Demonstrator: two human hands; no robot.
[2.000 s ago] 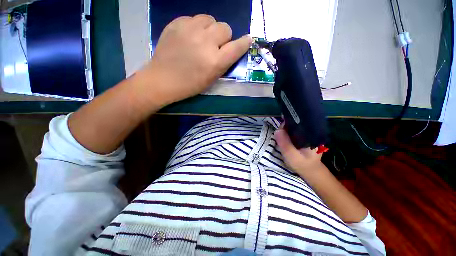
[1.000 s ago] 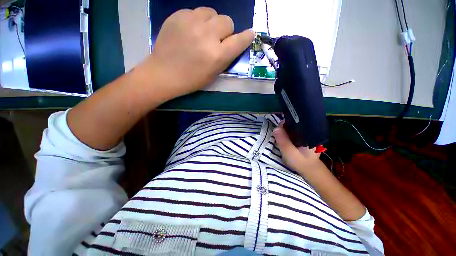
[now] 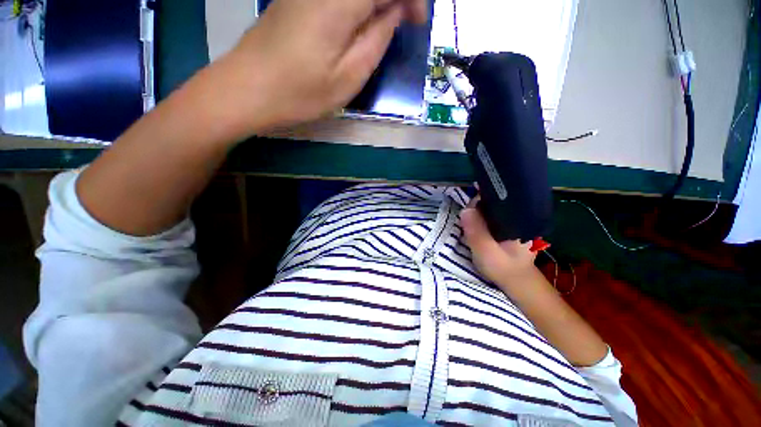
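The tablet assembly lies on the beige mat, with a dark shiny half [image 3: 400, 79] and a white half [image 3: 509, 29]. A small green circuit board [image 3: 446, 113] shows at its near edge. My right hand [image 3: 501, 257] is closed around the low end of the black soldering gun [image 3: 511, 146], red trigger beside it. The gun's metal front is at the upper part of the board; the exact contact is hidden. My left hand [image 3: 321, 62] is above the dark half, away from the board; its fingertips are blurred near the top edge, so I cannot tell if they hold anything.
Another slab [image 3: 93, 71] lies at the far left on the green bench [image 3: 179, 58]. A black cable [image 3: 688, 138] with a white connector [image 3: 682, 63] runs down the right of the mat [image 3: 626, 100]. A thin wire [image 3: 597, 225] hangs past the bench edge.
My left hand has lifted off the board and moved up and left, its fingertips now apart from the gun's front. The gun has stayed nearly in place.
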